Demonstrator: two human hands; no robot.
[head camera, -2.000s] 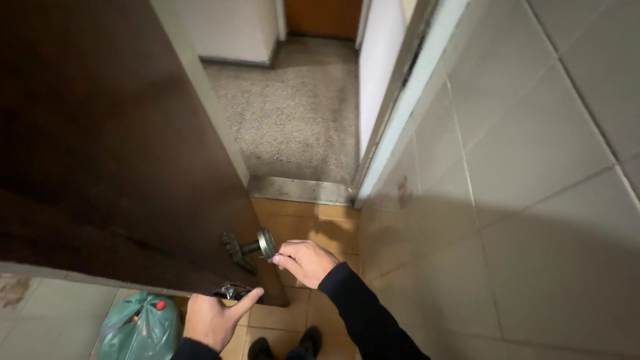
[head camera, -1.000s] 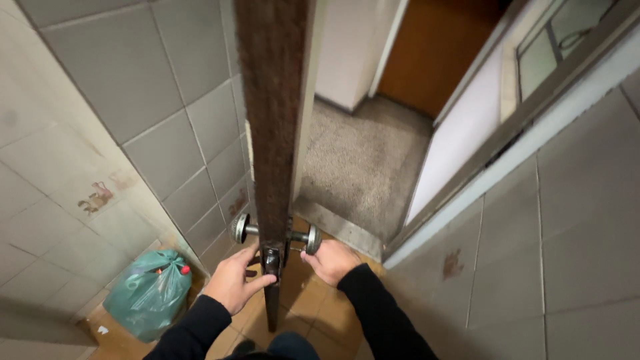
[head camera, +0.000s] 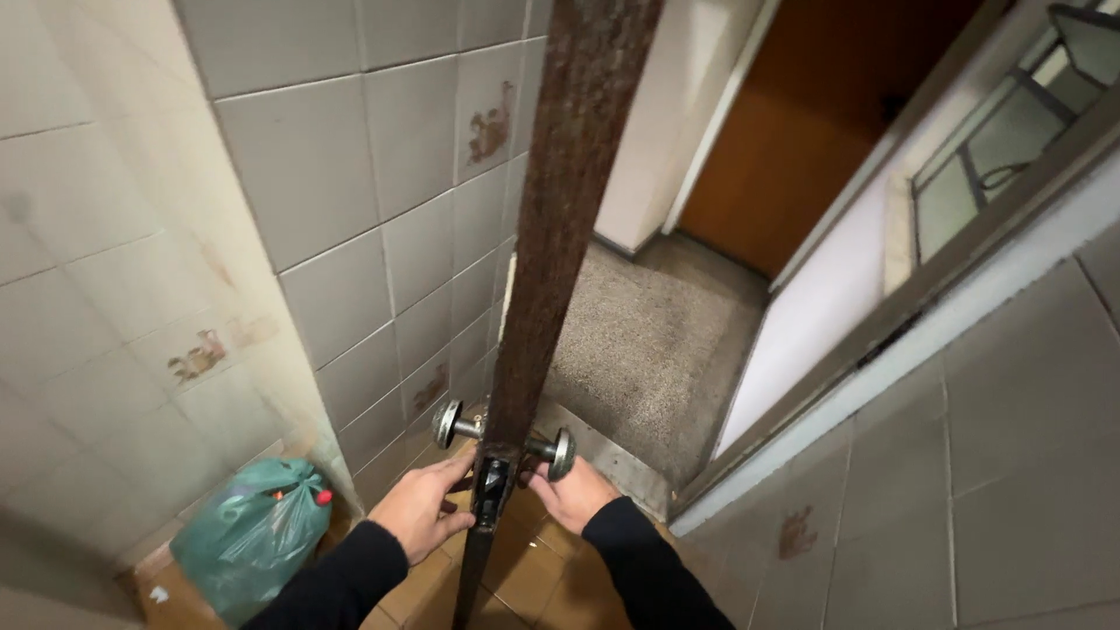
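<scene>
A dark wooden door (head camera: 560, 227) stands open, seen edge-on, with a round metal doorknob (head camera: 448, 424) on its left face and another metal doorknob (head camera: 562, 453) on its right face. Below the knobs, a dark metal lock (head camera: 493, 492) is set in the door's edge. My left hand (head camera: 422, 507) touches the left side of the door by the lock, thumb near the edge and fingers partly hidden. Just under the right knob is my right hand (head camera: 570, 497), its fingertips close to the door's right face; whether they pinch something small there is unclear.
A tied green plastic bag (head camera: 254, 534) sits on the floor at the lower left, by a tiled wall (head camera: 324, 175). Past the metal threshold (head camera: 604, 459) lies a speckled hallway floor (head camera: 656, 350) with a brown door (head camera: 787, 131) beyond. The door frame (head camera: 814, 376) runs along the right.
The door has turned from showing its broad face to edge-on, and both knobs now show. My left hand has come up to the door's left side. The view has shifted.
</scene>
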